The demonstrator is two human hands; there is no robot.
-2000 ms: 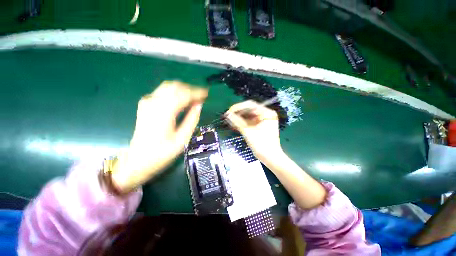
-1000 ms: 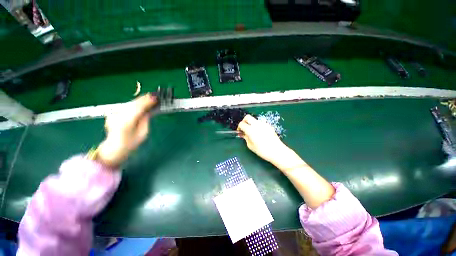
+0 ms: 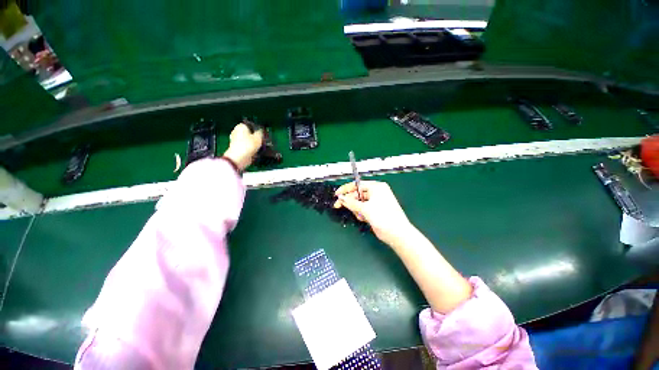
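My left hand reaches over the rail and grips the upper end of a dark open phone assembly on the green belt. Its fingertips are partly hidden against the dark phone. My right hand holds slim metal tweezers pointing upward, above the heap of black scraps. A white sheet lies over a dotted sticker sheet on the green bench top; the dots show at both ends.
Phones lie on the belt left and right of my left hand, with several farther along. A worn white rail separates belt and bench. Another phone lies at the bench's right, beside a red object. A curved pale scrap lies on the belt.
The phone my left hand carried now lies on the belt at left; that hand has moved right onto another phone. My right hand's tweezers have turned from sideways to upward. The view has shifted.
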